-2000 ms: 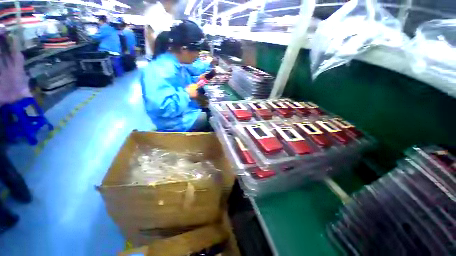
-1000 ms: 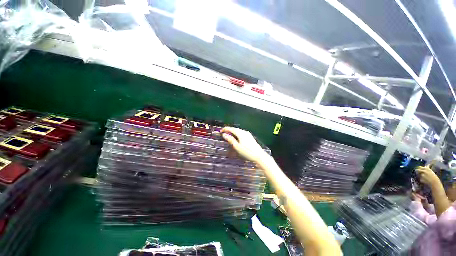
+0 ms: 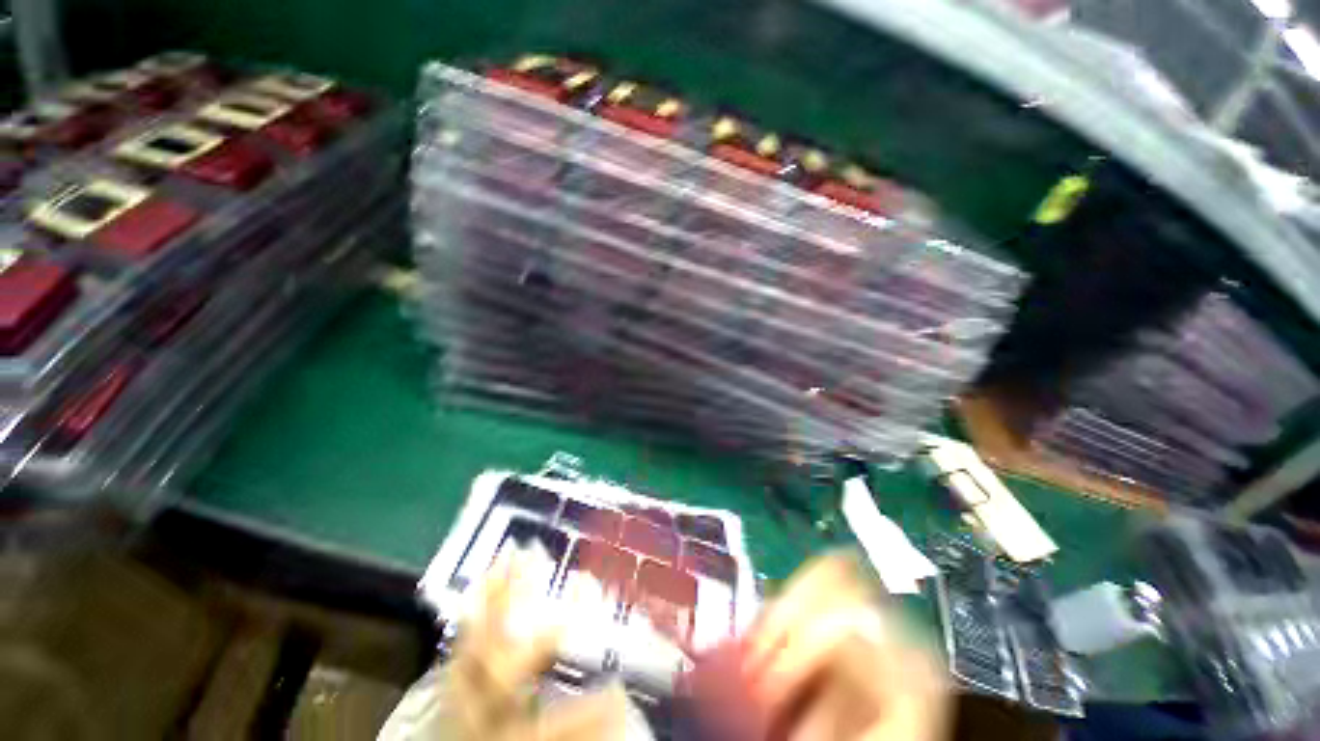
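A lens tray (image 3: 625, 507), shiny and white-edged with dark and reddish rectangular panels, lies on the green bench at bottom centre. My left hand (image 3: 510, 659) is blurred over its lower left part; I cannot tell whether it holds anything. My right hand (image 3: 847, 659), also blurred, is at the tray's lower right. A blurred red thing, apparently a flip phone (image 3: 720, 688), is at the fingertips of my right hand, between both hands. Its details and the fingers' exact hold cannot be made out.
Tall clear phone trays (image 3: 680, 275) with red phones on top stand behind the lens tray; another stack (image 3: 217, 290) is left. To the right are a white strip (image 3: 880, 536), a pale slab (image 3: 992, 500), dark panels in plastic (image 3: 999, 630) and more trays. Brown cartons are lower left.
The view has swung from the aisle to the bench and tilted down. My right hand has moved from the top of the middle tray stack to the lens tray. My left hand has come into view.
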